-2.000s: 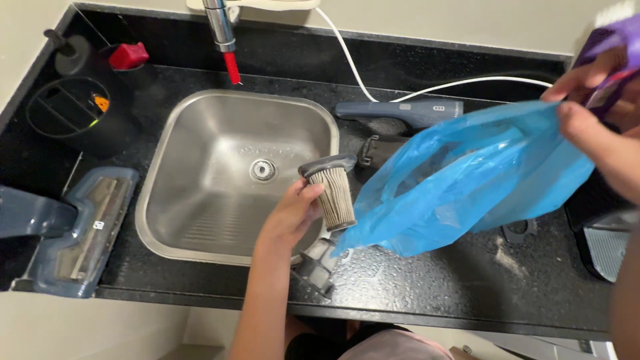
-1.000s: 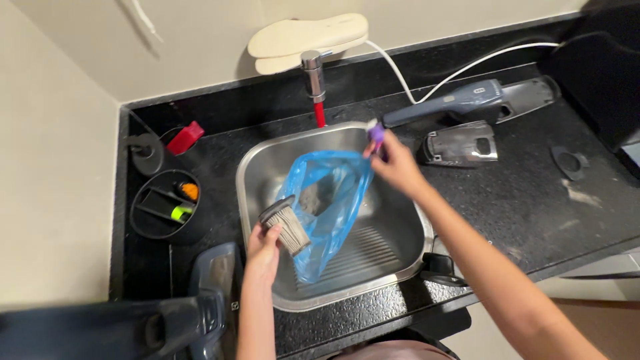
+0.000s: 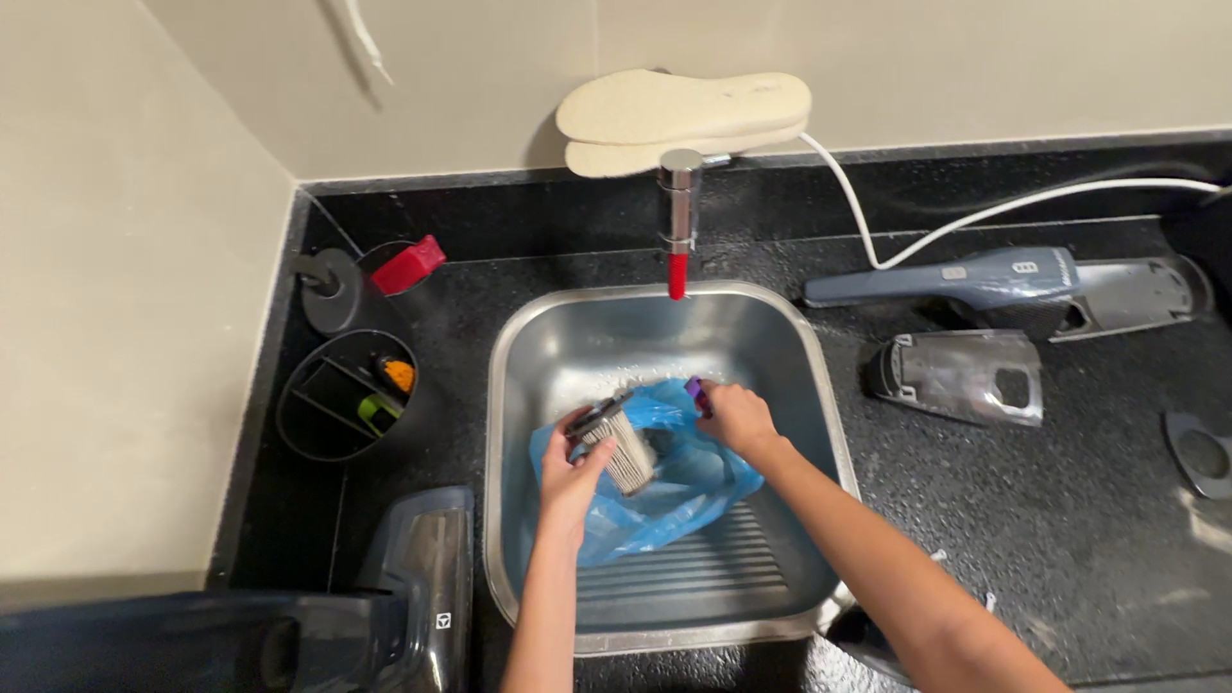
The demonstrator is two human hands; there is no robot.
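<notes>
My left hand holds a pleated vacuum filter by its dark rim, tilted above a blue plastic bag. The bag lies spread in the stainless steel sink, its mouth facing up. My right hand grips a small purple object at the bag's upper right side; its exact kind is hidden by the fingers. Above the sink's back rim is a chrome faucet with a red tip.
Right of the sink lie a handheld vacuum body, a clear dust container and a dark flat part. A black holder and a soap dispenser stand left. A vacuum floor head is at lower left.
Two seconds ago the blue bag was held over the counter right of the sink; it is now down in the sink. Both hands and the filter have moved over the sink. The view has shifted.
</notes>
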